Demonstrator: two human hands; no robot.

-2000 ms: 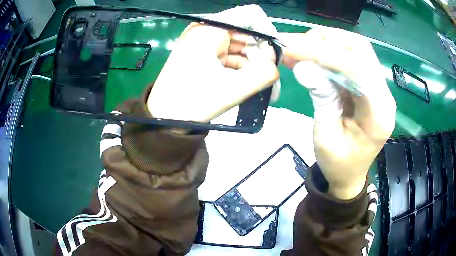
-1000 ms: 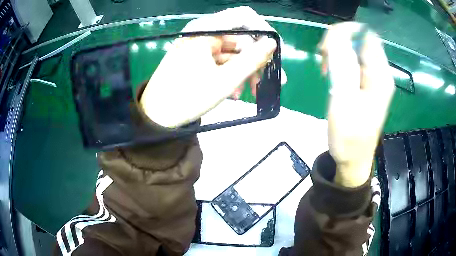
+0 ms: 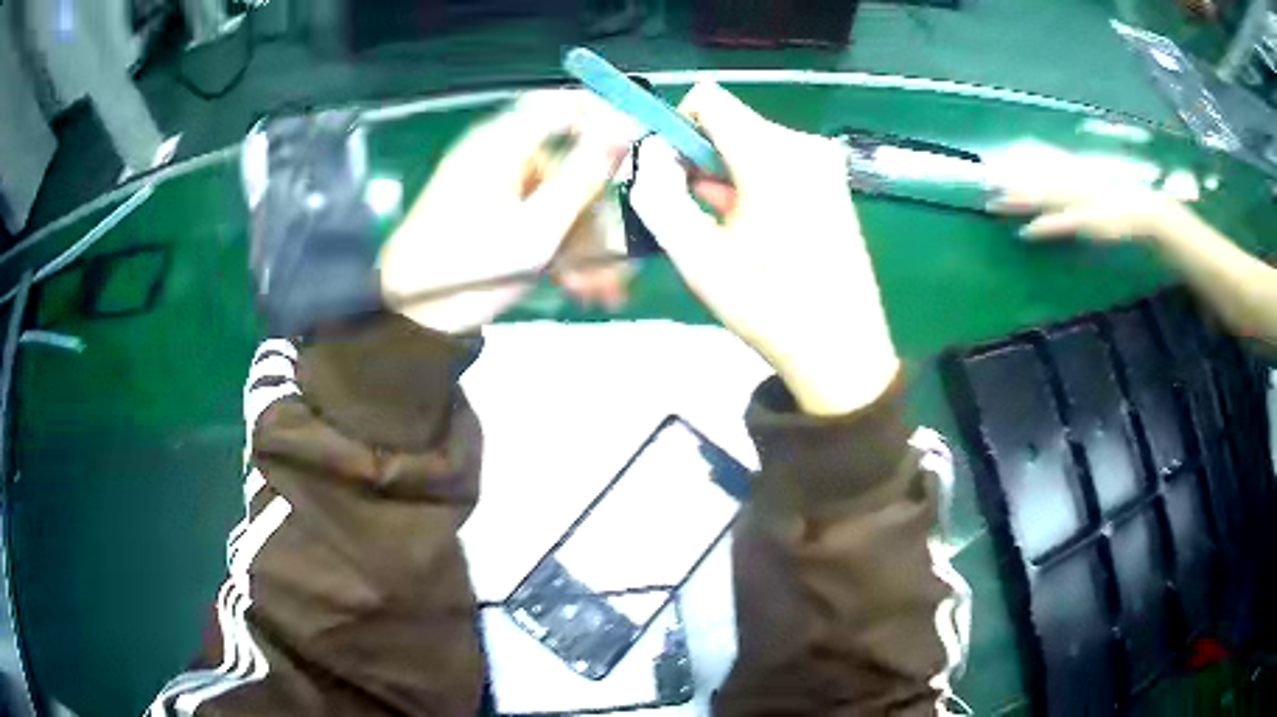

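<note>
My left hand holds a black phone middle frame in the air, its panel end at the left and blurred. My hand passes across the frame's window. My right hand is at the frame's right end and holds pale blue tweezers, slanting from upper left down to the fingers. The tweezer tips and the frame's corner are hidden by the fingers. Two more black frames lie overlapping on the white work sheet below.
A black ribbed parts tray stands at right. Another person's hand reaches in from the right, beside a blurred frame-like item on the green mat. A thin dark frame lies at far left.
My right hand has moved left to the held frame's right end, and the tweezers now show clearly. The other person's hand has come in at right. The whole view has shifted.
</note>
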